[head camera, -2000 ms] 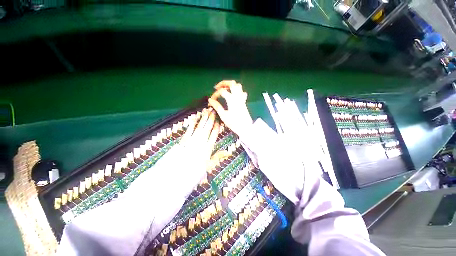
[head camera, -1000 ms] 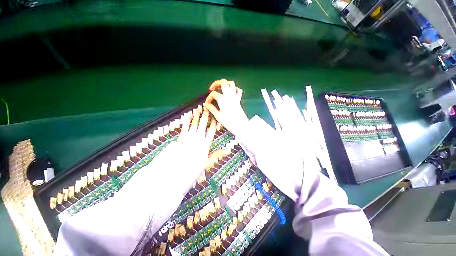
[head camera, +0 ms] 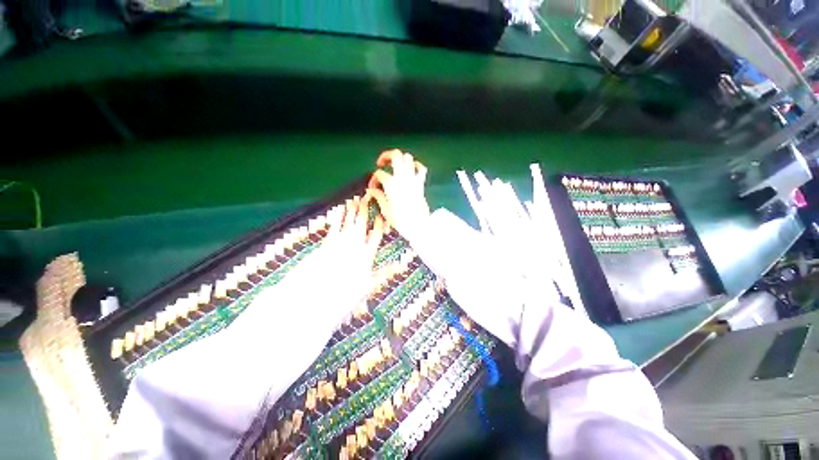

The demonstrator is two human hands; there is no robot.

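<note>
A black tray [head camera: 193,286] holds rows of narrow green circuit boards [head camera: 364,334] with small pale tabs [head camera: 171,314] standing along each row. My left hand [head camera: 356,231] lies over the top row near the tray's far corner, fingers spread on the tabs. My right hand [head camera: 400,193] is at that same corner, fingers curled and close to my left fingertips. Glare and blur hide whether either hand grips a tab. A blue band [head camera: 476,346] hangs below my right wrist. Pale sleeves cover part of the rows.
White strips [head camera: 503,211] lie fanned right of the tray, partly under my right sleeve. A second black tray [head camera: 642,286] with similar boards stands further right. A tan bumpy sheet stack [head camera: 58,346] and a small black round thing lie at left. Equipment stands beyond the bench.
The view has shifted, so the right tray and strips appear further left. Both hands stay at the tray's far corner, with my right fingers slightly lower against my left fingertips.
</note>
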